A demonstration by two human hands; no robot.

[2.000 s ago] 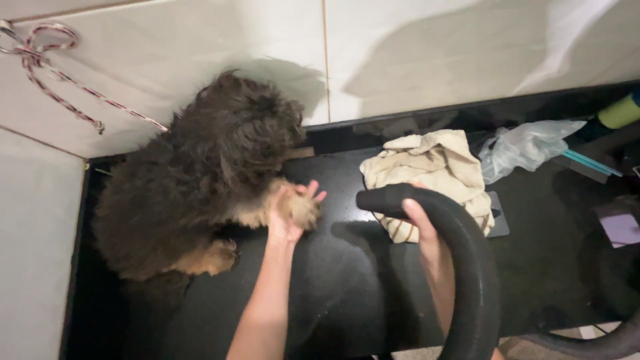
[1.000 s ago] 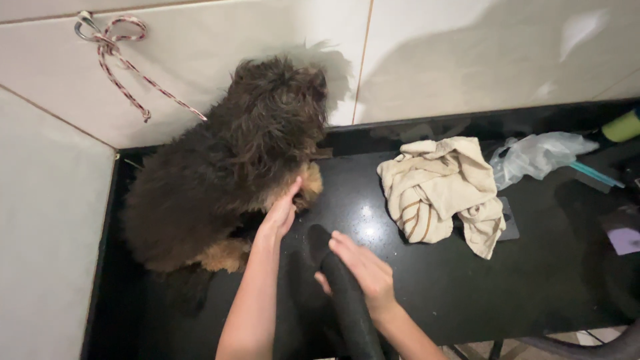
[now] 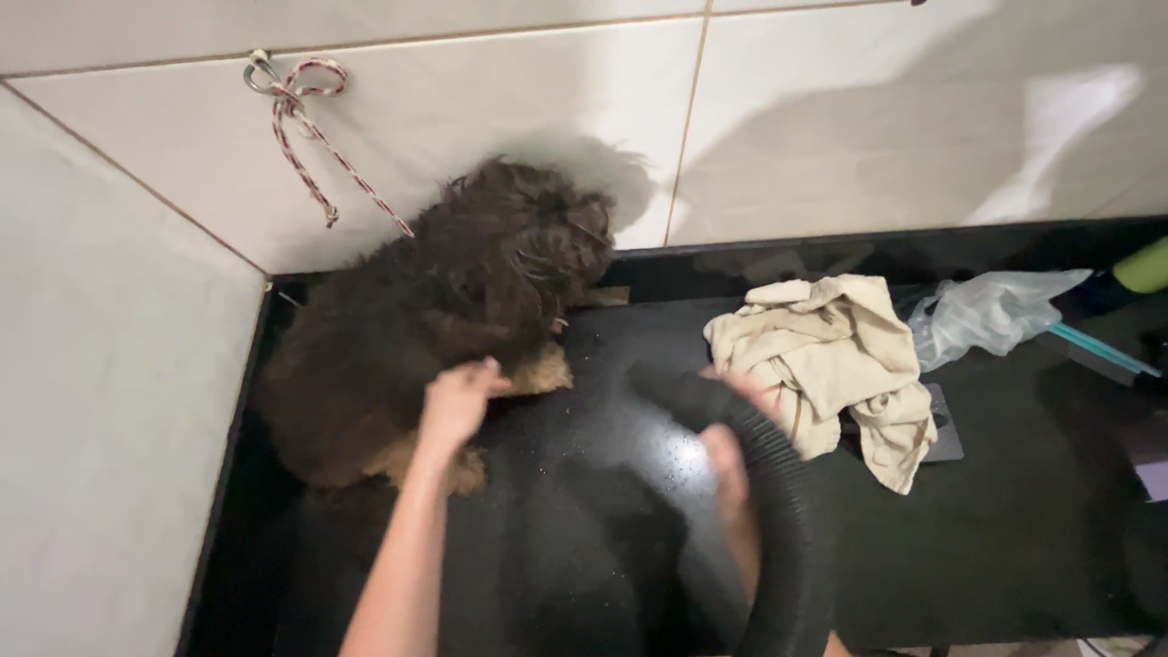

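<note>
A dark, long-haired dog with tan paws (image 3: 365,338) sits in the corner of the black counter, against the tiled wall. My left hand (image 3: 461,401) touches its fur by the front leg; the fingers are blurred, and whether they grip any hair is not clear. In my right hand (image 3: 735,438) is a black ribbed dryer hose (image 3: 789,511), held near its nozzle (image 3: 671,388), which points left toward the dog. The hose curves down to the bottom edge of view and covers part of that hand.
A crumpled beige cloth (image 3: 821,342) lies right of the hose, partly over a flat grey object (image 3: 944,424). Beyond are a clear plastic bag (image 3: 990,315) and a green item (image 3: 1145,266). A red-and-white cord (image 3: 297,109) runs from a wall ring (image 3: 260,75) to the dog.
My left hand held the dog's front paw two seconds ago; now that paw is down, and the hand is against the leg fur. The hose nozzle has turned from my left forearm's side toward the dog.
</note>
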